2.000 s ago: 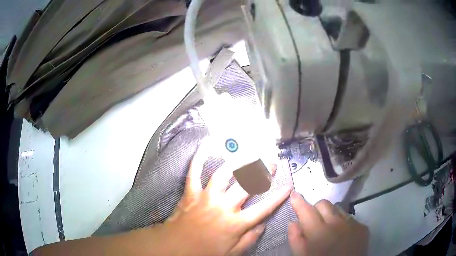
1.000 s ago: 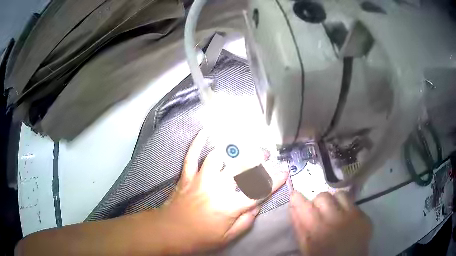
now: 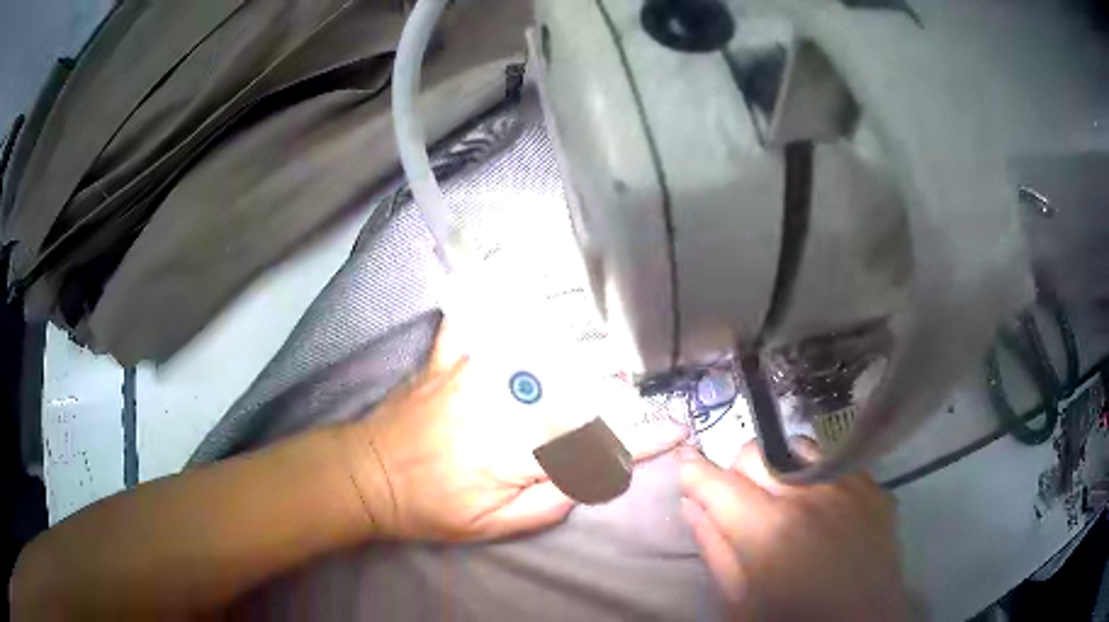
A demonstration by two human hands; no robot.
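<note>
Grey fine-striped cloth (image 3: 326, 318) lies on the machine table, with plain brown-khaki cloth (image 3: 511, 577) along the front. My left hand (image 3: 468, 456) lies flat on the cloth, fingers spread toward the needle area, partly washed out by glare. The white attachment with a round blue mark (image 3: 525, 388) and brown end (image 3: 586, 462) sits over it. My right hand (image 3: 791, 529) is at the cloth's edge, thumb and fingers close together beside the presser foot area (image 3: 711, 391). Whether its fingertips pinch the cloth is unclear.
The off-white machine head (image 3: 718, 207) fills the upper right. A pale tube (image 3: 410, 122) curves down to the attachment. A large folded khaki heap (image 3: 243, 182) lies upper left on the white table (image 3: 85, 413). Green scissor-like loops (image 3: 1015, 377) lie at the right.
The striped cloth has moved up and away past the needle, and more plain cloth shows at the front. My left hand lies flatter and lower. The whole view has shifted a little.
</note>
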